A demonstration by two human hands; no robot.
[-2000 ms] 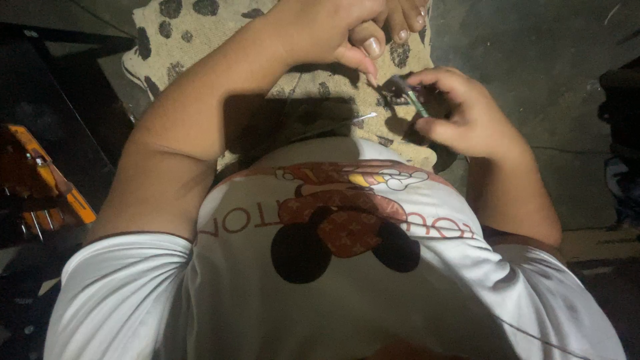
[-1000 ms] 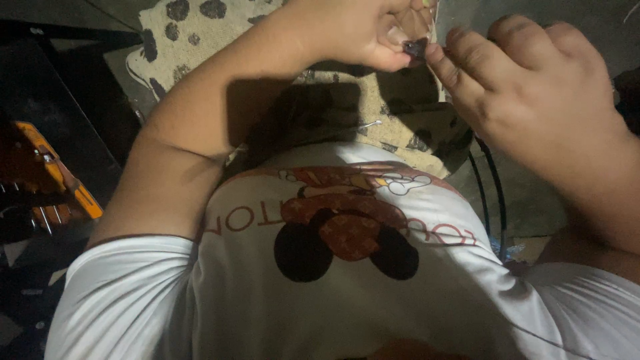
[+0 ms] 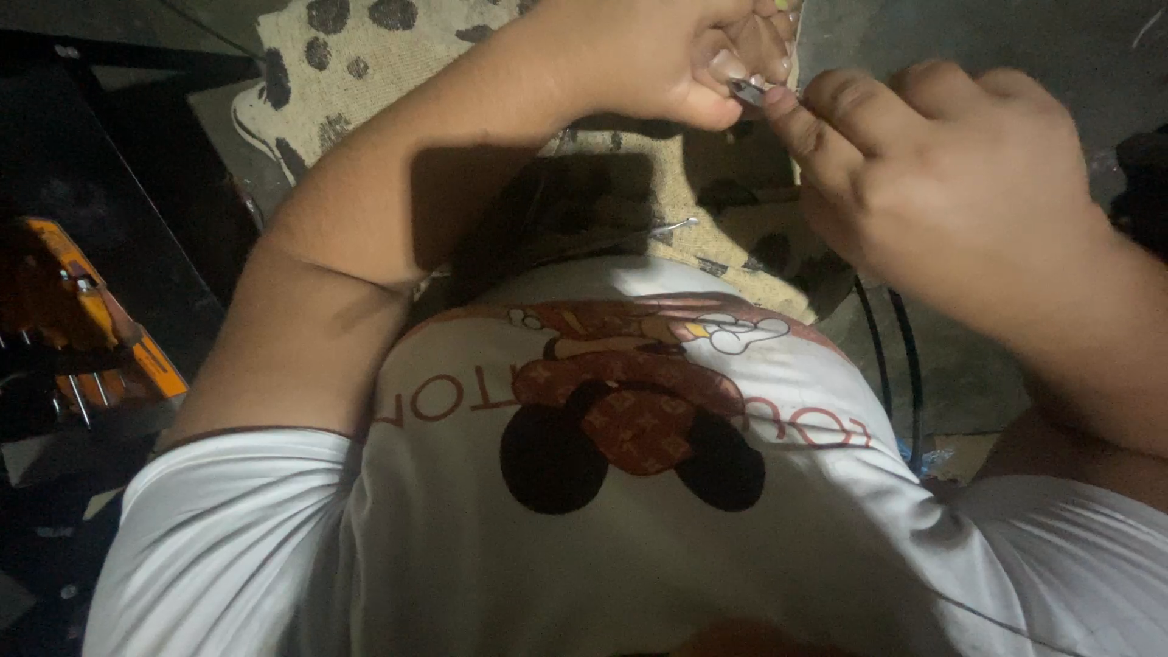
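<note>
At the top, my left hand (image 3: 666, 68) holds another person's digits (image 3: 771, 46), whose nails show; whether they are toes or fingers is hard to tell. From the right, my right hand (image 3: 940, 164) grips a small metal nail tool (image 3: 748, 90), probably a nipper, with its handles hidden by the fingers. Its bright tip touches or nearly touches one of the nails. Below both hands, a thin metal tool with a small rounded end (image 3: 677, 225) lies on the spotted cream cloth (image 3: 401, 68), close to my shirt.
An orange case with slim metal tools (image 3: 100, 310) is at the left, beside a dark flat panel (image 3: 82, 173). Dark cables (image 3: 899, 365) curve down at the right over the grey floor (image 3: 967, 46). My arm's shadow covers part of the cloth.
Two seconds ago my right hand was lower, holding the tool by its handles below the digits. It has since come up, and the tool's tip is now at the nails. My left hand has stayed near them.
</note>
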